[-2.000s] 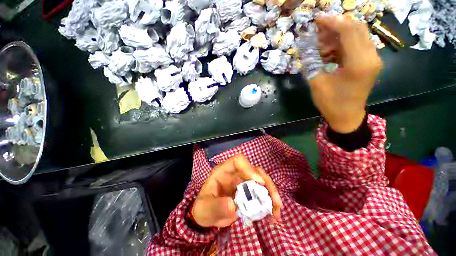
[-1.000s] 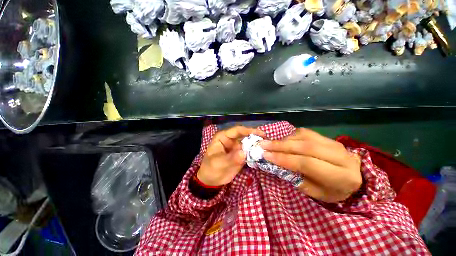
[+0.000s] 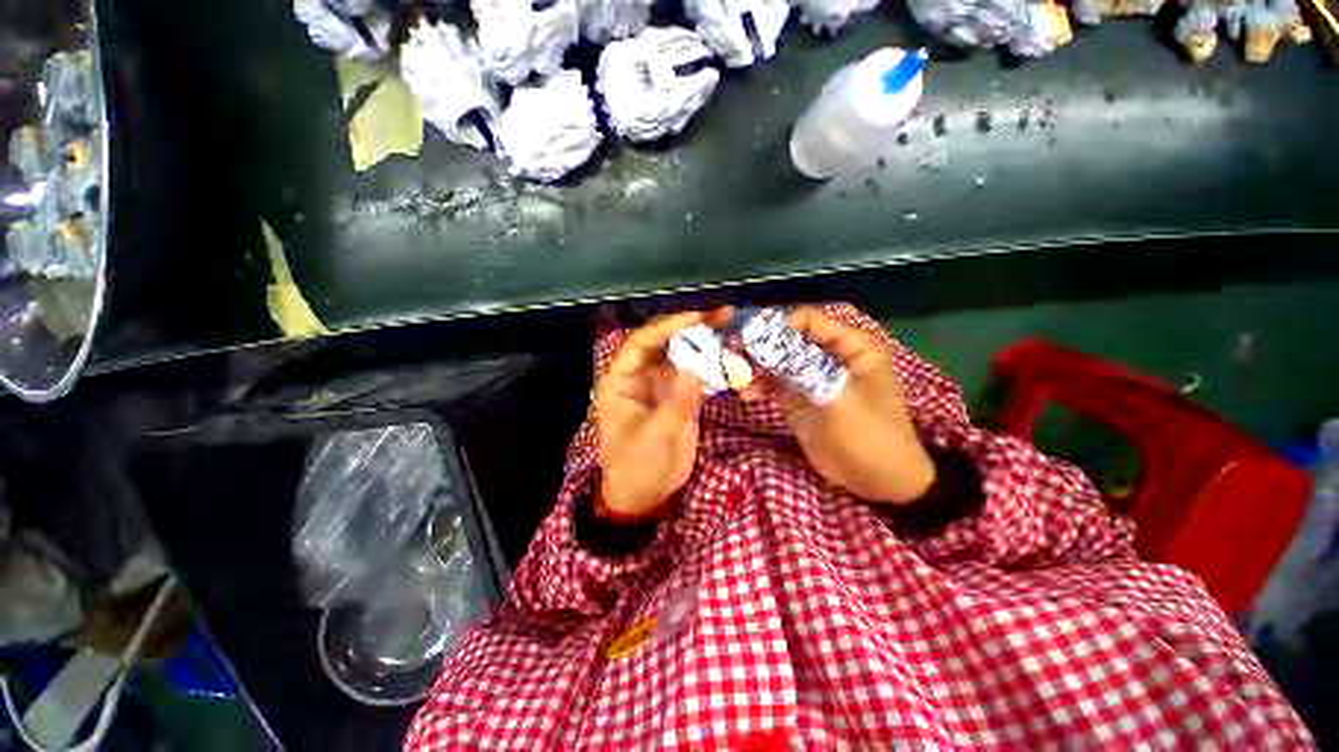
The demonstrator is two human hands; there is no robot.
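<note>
My left hand (image 3: 648, 411) holds a small white crumpled piece (image 3: 699, 357) between thumb and fingers above the lap. A yellowish tan end (image 3: 736, 369) shows at its right side, between the two hands; which hand holds that end I cannot tell. My right hand (image 3: 859, 419) is close beside it, with a speckled black-and-white roll or wrap (image 3: 795, 357) lying along its fingers. Whether the roll is worn or gripped I cannot tell. White ruffled pieces (image 3: 657, 82) lie on the dark bench (image 3: 485, 265). A translucent bottle with a blue tip (image 3: 856, 115) stands tilted in view to their right.
A large shiny bowl (image 3: 97, 221) with pieces is at the left. Yellow tape scraps (image 3: 386, 124) stick to the bench. A black crate (image 3: 477, 507) with clear plastic bags (image 3: 379, 507) is at lower left. A red stool (image 3: 1234, 500) is at the right.
My right hand has come from the pile on the bench to my left hand over the lap. The left piece has turned and a tan end now shows. The view has shifted lower.
</note>
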